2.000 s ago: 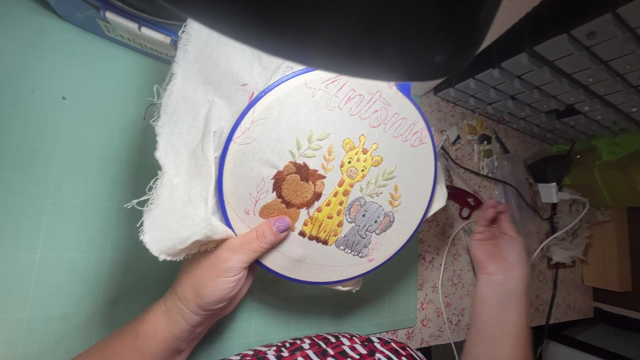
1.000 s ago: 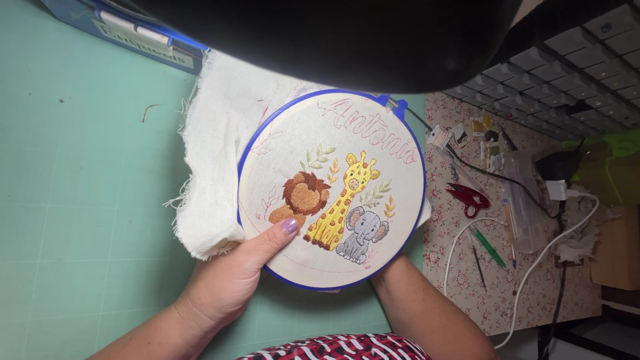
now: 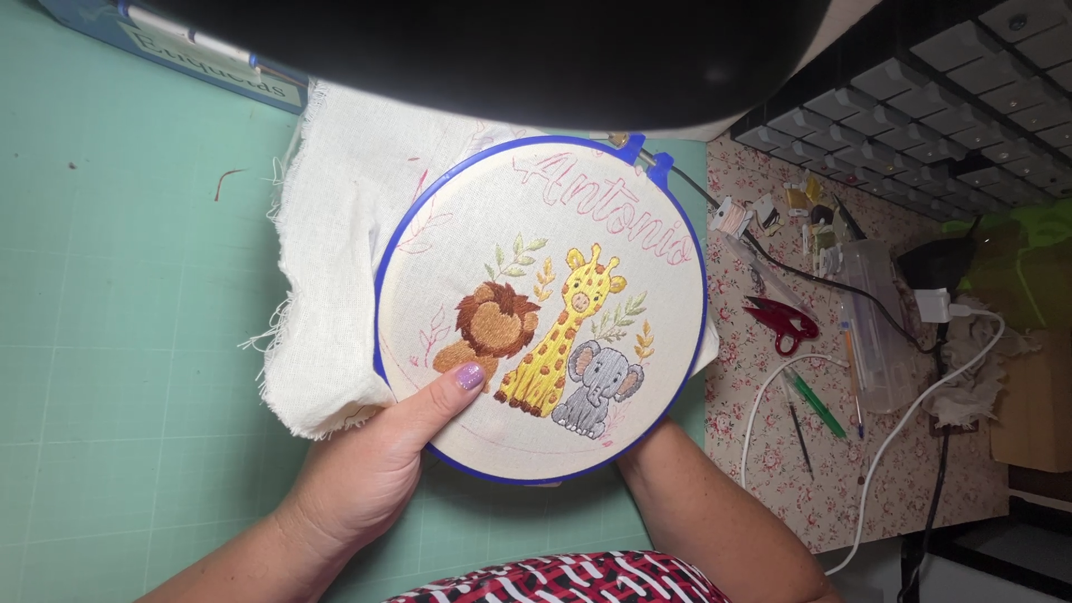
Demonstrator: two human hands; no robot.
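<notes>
My left hand (image 3: pixel 377 456) grips the lower left rim of a blue embroidery hoop (image 3: pixel 387 276), its thumb lying on the fabric by the stitched lion. White cloth (image 3: pixel 327 276) with frayed edges is stretched in the hoop and hangs out to the left. On it are an embroidered lion (image 3: pixel 498 322), giraffe (image 3: pixel 544 352) and grey elephant (image 3: pixel 599 385), with leafy sprigs between them and pink outlined lettering above. My right forearm reaches under the hoop's lower right; the right hand is hidden behind the hoop and cloth, so what it holds does not show.
A dark rounded object (image 3: pixel 502 59) covers the top. On the floral surface at right lie red thread snips (image 3: pixel 783 322), a green pen (image 3: pixel 816 404), a clear plastic box (image 3: pixel 871 327), thread bobbins (image 3: pixel 733 218) and white cable (image 3: pixel 892 444). Grey drawers (image 3: pixel 913 109) stand beyond; a blue box (image 3: pixel 193 63) is upper left.
My right hand, earlier in the open at the right of the hoop, has moved left and behind it. The red snips, partly hidden earlier, now show fully. The left hand keeps its hold.
</notes>
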